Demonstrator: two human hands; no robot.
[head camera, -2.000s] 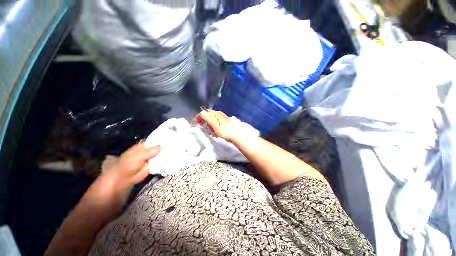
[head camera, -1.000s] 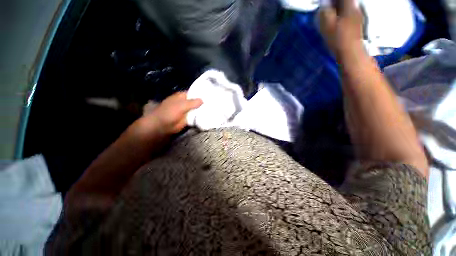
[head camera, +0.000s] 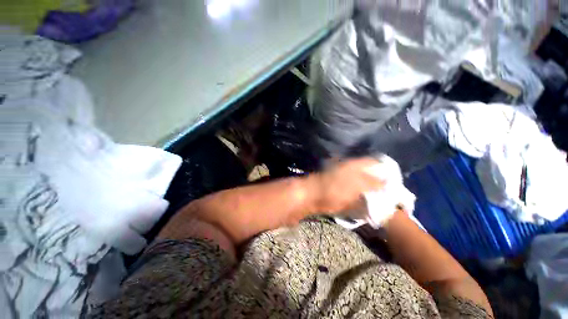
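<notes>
A white knit piece, perhaps a sock (head camera: 389, 187), is bunched between my hands above my lap, right of the picture's centre. My left hand (head camera: 349, 184) is blurred and holds the white piece from its left side. My right hand is hidden behind or inside the white cloth; only its wrist and forearm show below it, so its fingers and anything in them cannot be seen.
A pale table (head camera: 143, 81) with a blue-green edge bears a layered white pile (head camera: 43, 205) at left and a purple cloth (head camera: 84, 22). A silver-grey sack (head camera: 373, 68) bulges upper centre. A blue crate (head camera: 461, 205) with white pieces (head camera: 517, 156) stands right. Black plastic (head camera: 289, 137) lies below the table edge.
The view has swung left, showing more table and pile. My right hand has come back from the crate to the white piece at my left hand.
</notes>
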